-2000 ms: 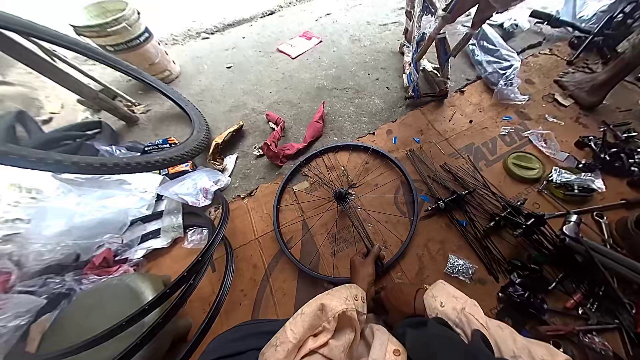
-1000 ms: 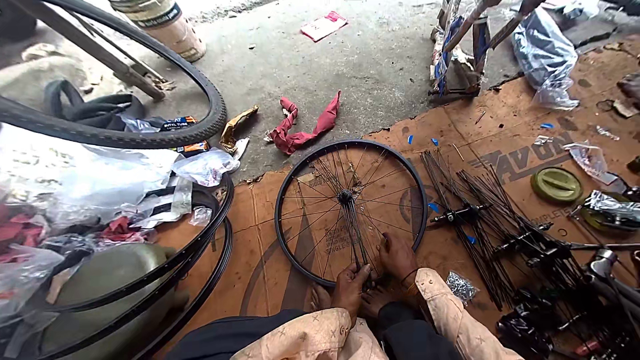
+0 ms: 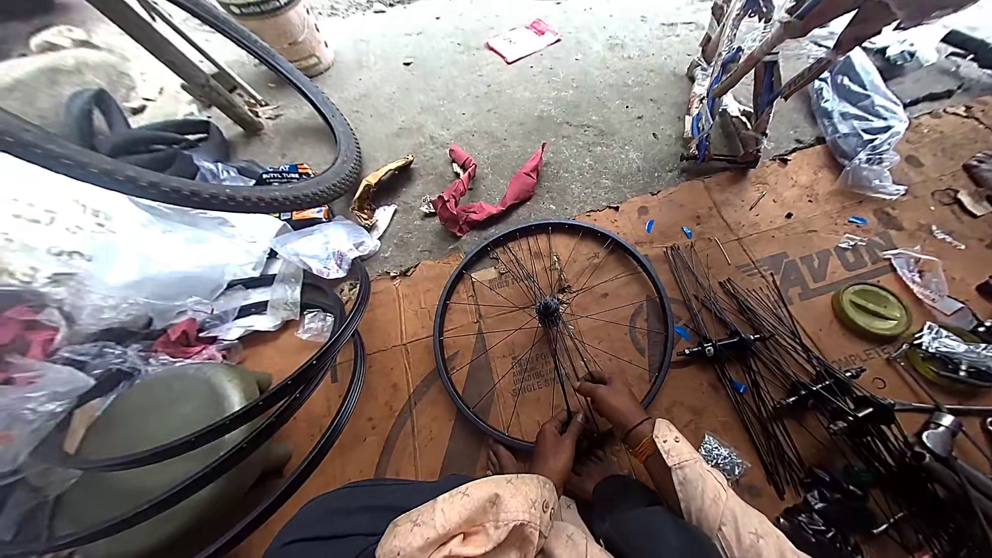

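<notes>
A black bicycle wheel rim (image 3: pixel 439 341) lies flat on flattened cardboard, with many thin spokes (image 3: pixel 496 339) running to the black hub (image 3: pixel 548 311) at its middle. Several loose spokes hang together from the hub towards my body. My left hand (image 3: pixel 556 446) grips the lower ends of these spokes near the rim's close edge. Just right of it, my right hand (image 3: pixel 612 399) has its fingers on spokes inside the rim. My bare feet are partly hidden under the hands at that edge.
Hubs with loose spokes (image 3: pixel 721 345) lie to the right, near a small heap of spoke nipples (image 3: pixel 722 457) and a green round lid (image 3: pixel 872 310). More black rims (image 3: pixel 360 387) and plastic bags (image 3: pixel 186 248) are at left, under a tyre (image 3: pixel 341 139). A red cloth (image 3: pixel 488 209) lies beyond.
Two seconds ago only one hand showed at the rim's near edge; now both hands are at the spokes. Since one second ago, the right hand has shifted slightly inward over the spokes.
</notes>
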